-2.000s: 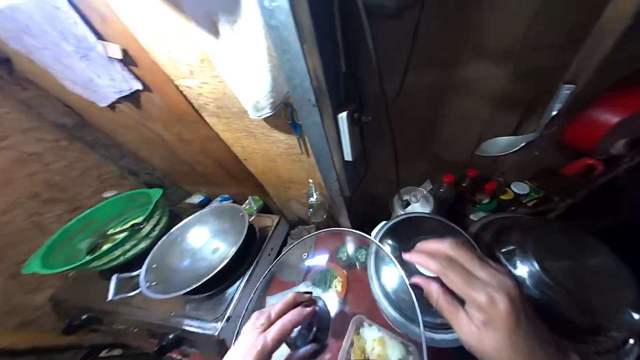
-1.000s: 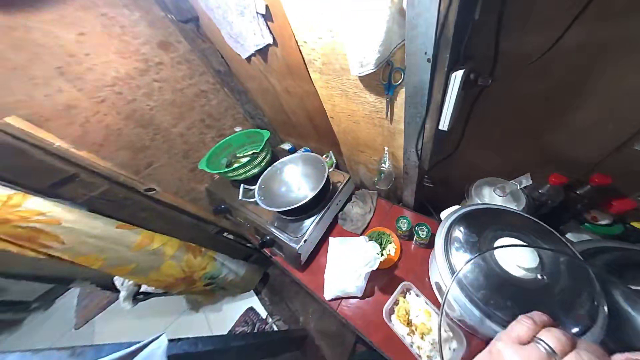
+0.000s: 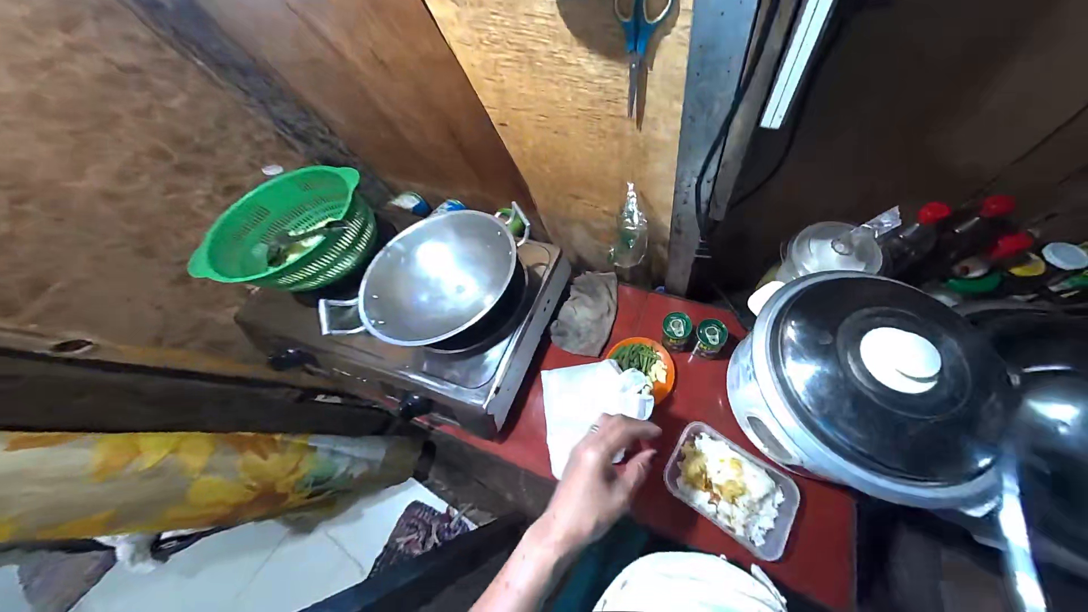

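My left hand [image 3: 599,480] reaches in from the bottom centre, fingers apart and holding nothing. Its fingertips are over the lower right edge of a white plastic bag or sheet [image 3: 580,404], left of a clear plastic container [image 3: 792,510] of rice [image 3: 752,501] with a yellowish topping. Touch with the bag cannot be told. An orange plate [image 3: 667,393] with cut green vegetables and pale pieces lies partly under the bag. A white rice cooker [image 3: 752,399] with a shiny lid [image 3: 816,340] stands at the right. My right hand is out of view.
A metal wok [image 3: 438,276] sits on a gas stove [image 3: 476,374], beside a green strainer basket [image 3: 246,234]. Small cans [image 3: 677,330], a grey cloth [image 3: 586,313] and red-capped bottles [image 3: 933,214] stand or lie behind. Blue scissors [image 3: 637,38] hang on the wall.
Two seconds ago both hands were in view, one at the glass lid's knob, the other at the cooker lid. One second ago a hand was at the lower right; my left hand is now beside the bag.
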